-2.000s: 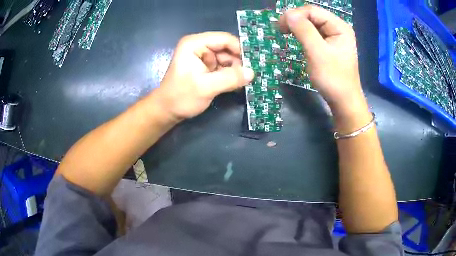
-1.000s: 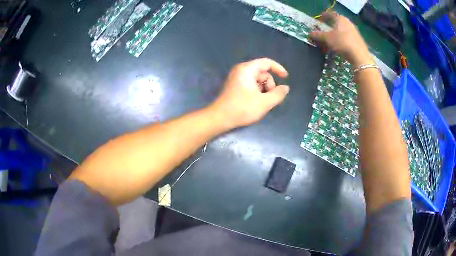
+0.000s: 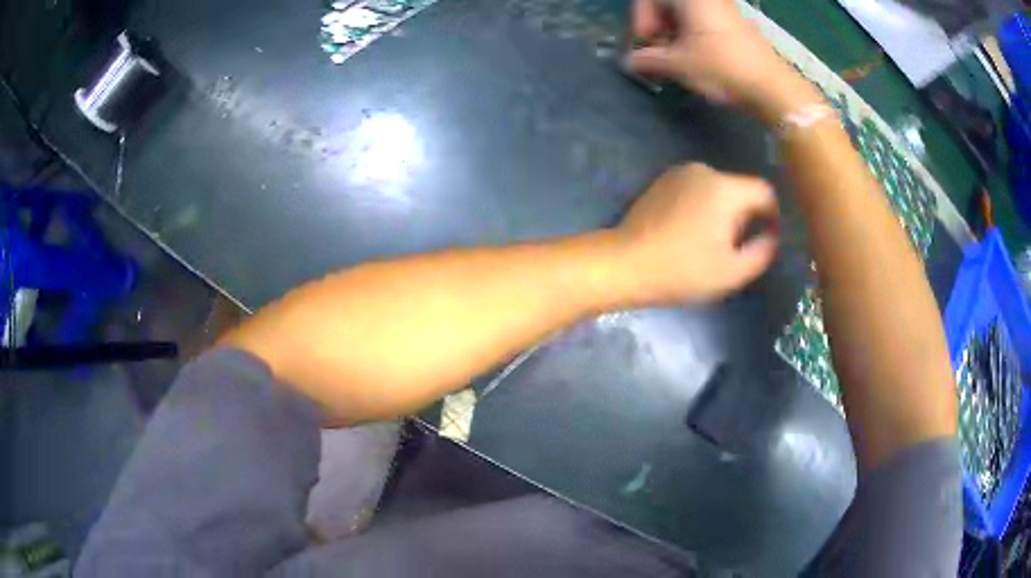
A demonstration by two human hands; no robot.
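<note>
My left hand [image 3: 707, 234] is blurred over the middle right of the dark bench, its fingers curled; I cannot tell if it holds anything. My right hand [image 3: 707, 51] is at the top edge, fingers bent and blurred, with its grip unclear. Green circuit board panels [image 3: 806, 339] lie on the bench, partly hidden under my right forearm. More green boards [image 3: 893, 175] show beyond that forearm. A flat black pad [image 3: 724, 404] lies below my left hand.
A silvery solder spool [image 3: 118, 86] stands at the left bench edge. A green-white board strip [image 3: 364, 23] is cut off at the top. A blue bin [image 3: 981, 282] with green strips is at the right. Cream tape [image 3: 458, 414] is on the front edge.
The view has swung and tilted. The panel between my hands two seconds ago is no longer there. My right hand has left the back board strip; my left hand has curled more.
</note>
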